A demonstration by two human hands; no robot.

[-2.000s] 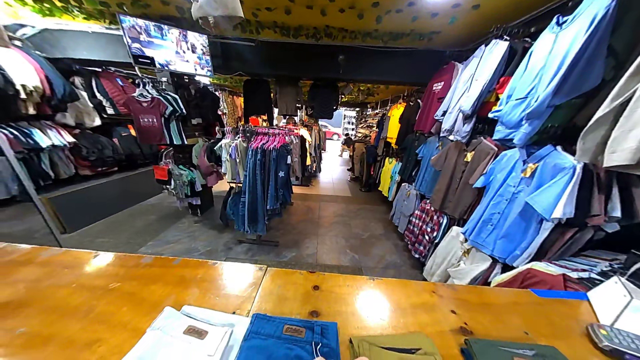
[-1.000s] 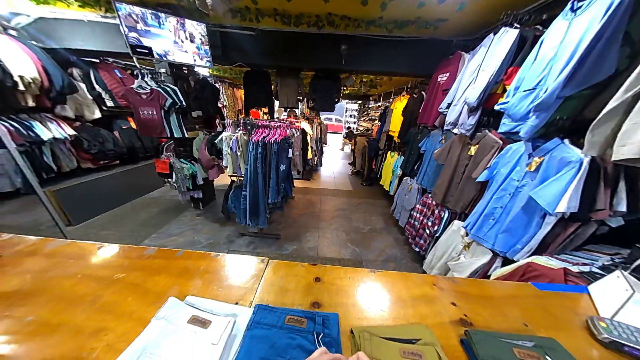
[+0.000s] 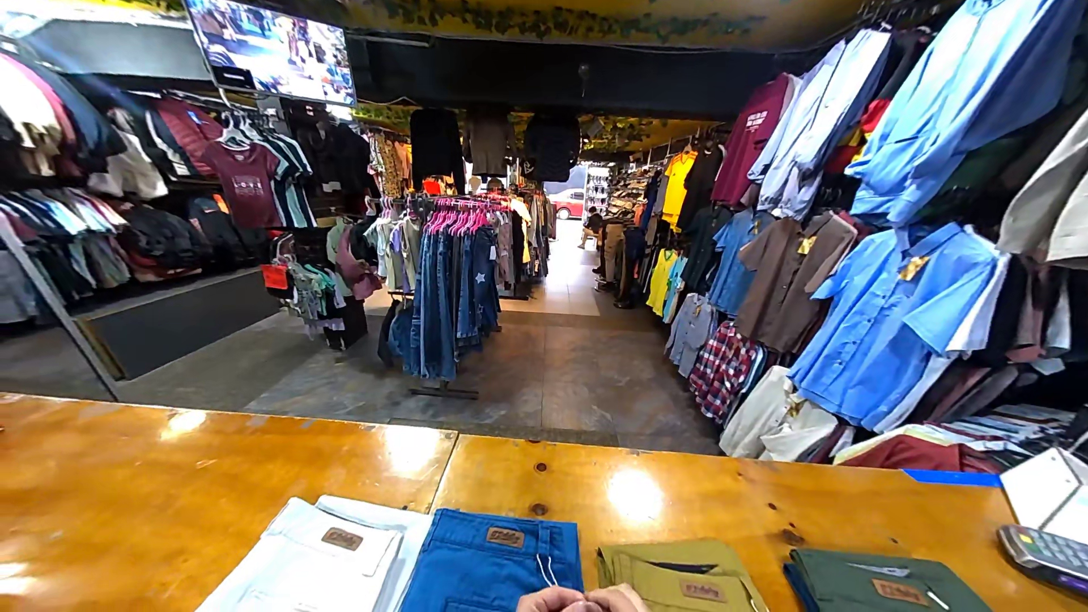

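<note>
At the bottom edge, my left hand [image 3: 548, 600] and my right hand [image 3: 619, 598] meet, with only bent fingers showing; whether anything is between them is hidden. They are in front of the blue folded trousers [image 3: 476, 565], whose white tag string [image 3: 546, 571] hangs down close to my left hand. Right of my hands lie olive folded trousers [image 3: 671, 565]. Dark green folded trousers [image 3: 884, 578] rest farther right, and white folded trousers [image 3: 314, 552] are on the left. Each pile shows a brown waistband patch with writing.
The trousers lie along the near side of a varnished wooden counter [image 3: 722, 493]. A keypad device [image 3: 1045, 548] and a white box-like object [image 3: 1050, 493] are at its right end. Beyond stand a rack of jeans [image 3: 450, 297], hanging shirts [image 3: 901, 323] and a wall screen [image 3: 272, 51].
Fingertips barely showed at the bottom edge one second ago, and no hands two seconds ago. More of both hands is now in view, close together.
</note>
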